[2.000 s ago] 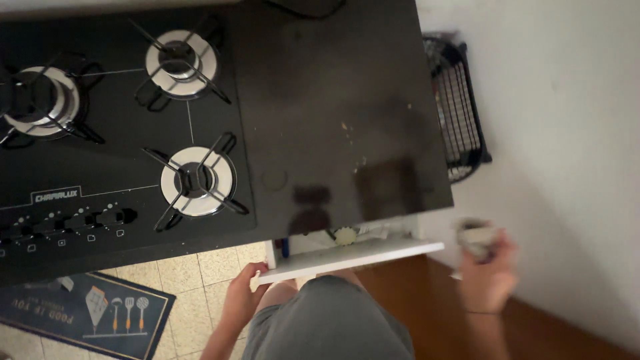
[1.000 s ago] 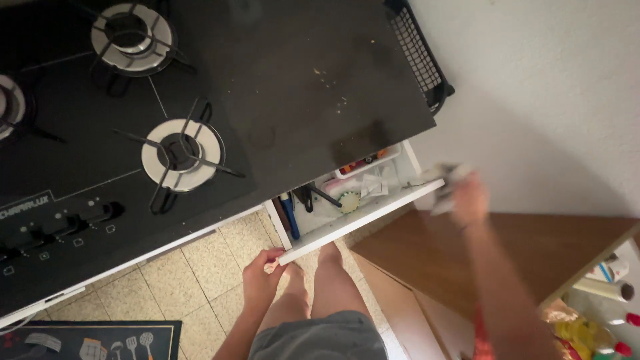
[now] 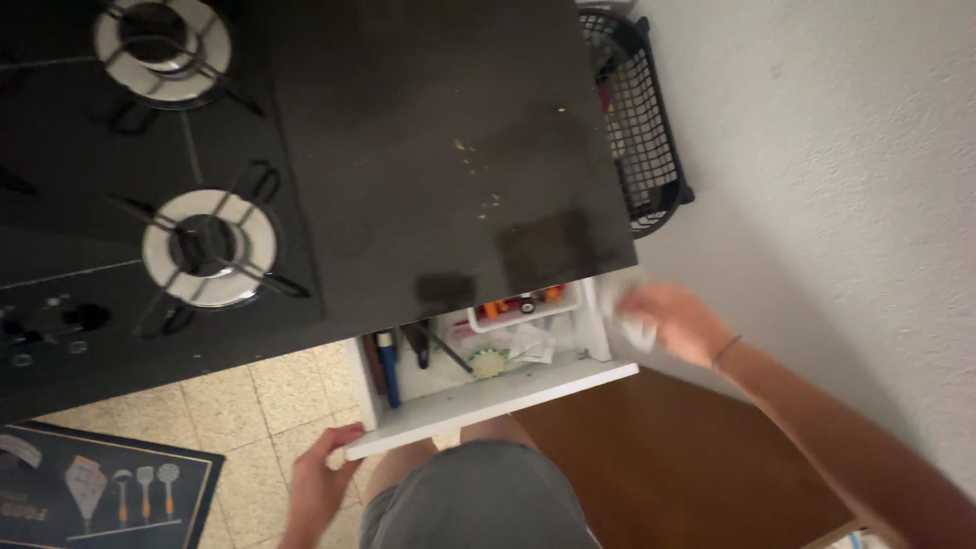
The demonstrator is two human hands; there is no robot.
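Observation:
My left hand grips the left end of the front panel of a white drawer, which is pulled out below the black countertop. My right hand is just right of the drawer's side wall, closed on a crumpled whitish cloth, blurred and partly hidden by the fingers. Inside the drawer lie a blue-handled tool, dark utensils, a round whitish item with a green-marked rim, white packets and a white tray with orange and red small items.
A black gas hob is at the left, and pale crumbs lie on the countertop. Against the wall stands a black mesh basket. A brown wooden surface is at the lower right, a dark printed mat at the lower left.
The drawer is farther out than two seconds ago, and more of its contents shows. My left hand stays at its left end. My right hand, with the cloth, remains near its right side.

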